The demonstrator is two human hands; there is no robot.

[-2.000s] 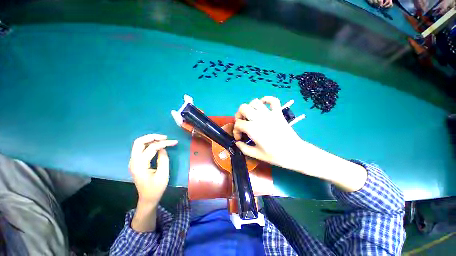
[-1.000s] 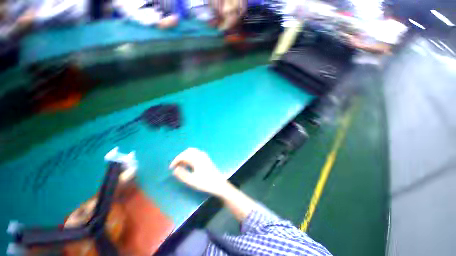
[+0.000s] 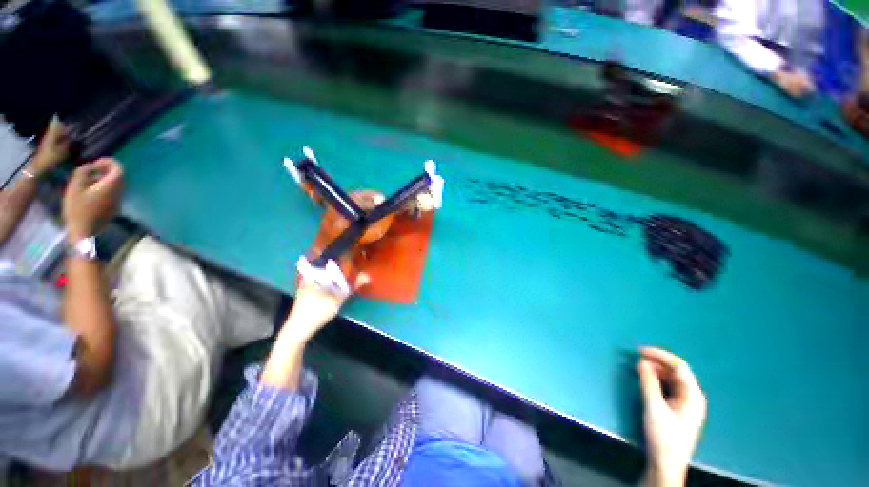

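The fixture, an orange-red square plate [image 3: 395, 268], lies on the green bench left of centre. It carries the black three-armed assembly [image 3: 357, 228], with white holders at the arm ends. My left hand [image 3: 316, 300] is at the near white holder, fingers around it and a finger or thumb spread to its right. My right hand [image 3: 671, 399] is over the bench at the lower right, away from the fixture, fingers curled; whether it holds a small part cannot be seen. A dark pile of small black parts [image 3: 684, 249] lies at the right, with scattered parts to its left.
A seated person [image 3: 90, 314] is at the left, both hands raised near the bench end. Dark trays [image 3: 105, 124] are at the upper left. An orange fixture [image 3: 615, 138] stands beyond the bench. Another bench [image 3: 591, 36] with a person is at the top right.
The view has swung from the right end back to the left. The fixture now sits farther left on the bench, with my left hand at its near holder. My right hand has left the assembly.
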